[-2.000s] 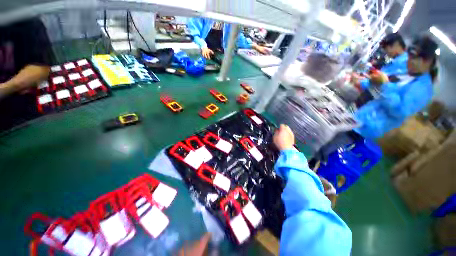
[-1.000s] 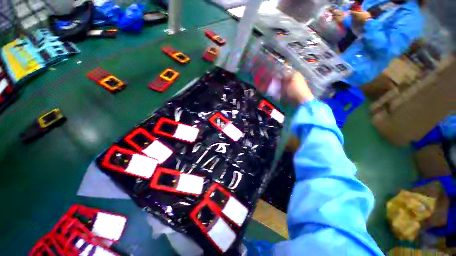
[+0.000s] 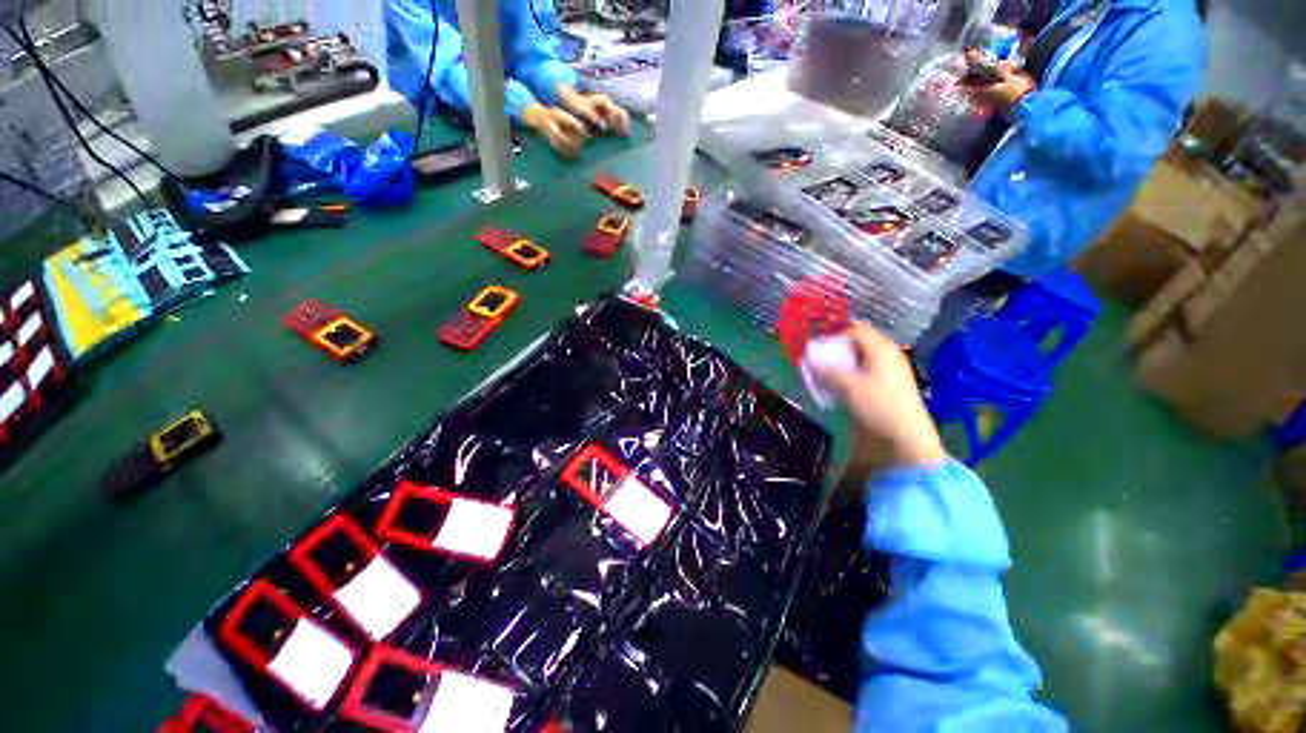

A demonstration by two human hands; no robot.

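Observation:
My right hand (image 3: 877, 387), in a blue sleeve, is closed on a red front housing (image 3: 814, 318) with a white lower half, held above the right edge of the glossy black blister tray (image 3: 688, 573). The held housing is blurred. On the tray lie several red housings with white film, one near the middle (image 3: 619, 494) and others at the lower left (image 3: 447, 521). My left hand is not in the picture.
Several red phones with yellow-orange rings (image 3: 480, 317) and a dark phone (image 3: 163, 453) lie on the green bench (image 3: 272, 494). A shelf post (image 3: 676, 158) stands behind the tray. Clear blister trays (image 3: 802, 258) are stacked right, near blue stools (image 3: 988, 365). Two people in blue smocks are behind.
The view has shifted, and the fanned housing pile has mostly left the picture. The housing at the tray's right edge is gone from there. My right hand holds a housing, as it did one second ago.

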